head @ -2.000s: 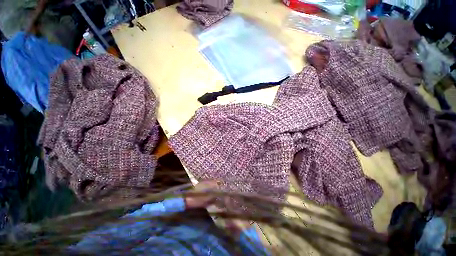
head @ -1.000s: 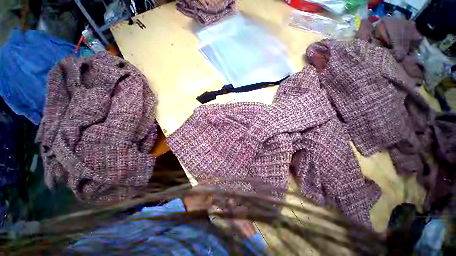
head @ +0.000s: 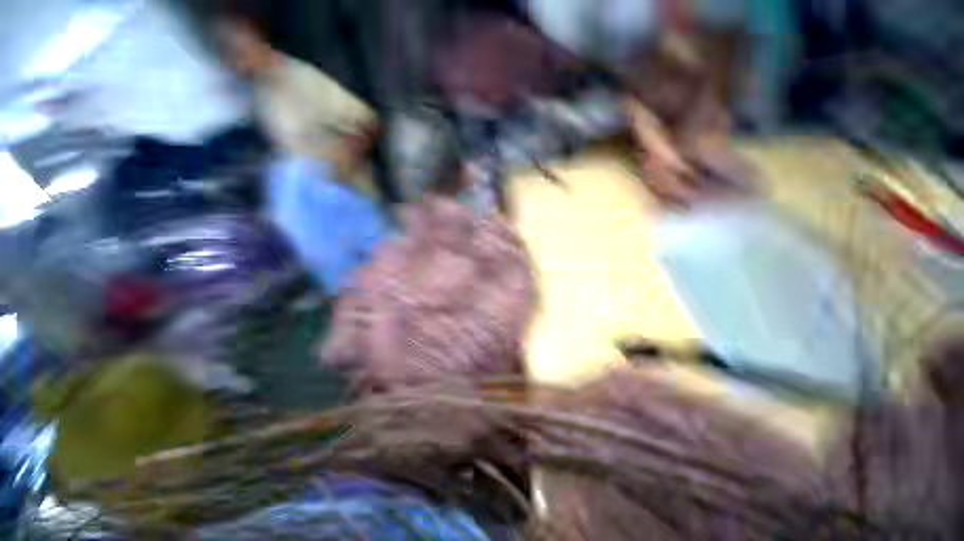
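The view is strongly blurred. A heaped tweed jacket (head: 439, 296) hangs at the table's left edge. Another tweed jacket (head: 677, 444) lies on the near part of the pale yellow table (head: 581, 275), partly behind blurred brown strands. The black fabric strip (head: 671, 351) lies beyond it, beside the stack of clear bags (head: 761, 291). Neither my left hand nor my right hand can be made out. A blue patch, perhaps my clothing, shows at the bottom edge.
A person's arm (head: 661, 159) reaches to the table's far side. Another blurred person (head: 317, 111) is at the upper left. A yellow-green object (head: 127, 417) is at the lower left and a red one (head: 914, 217) at the far right.
My view has swung left and up and is blurred. The table and jackets appear further right. People at the far side and upper left have come into view; my hands have dropped from sight.
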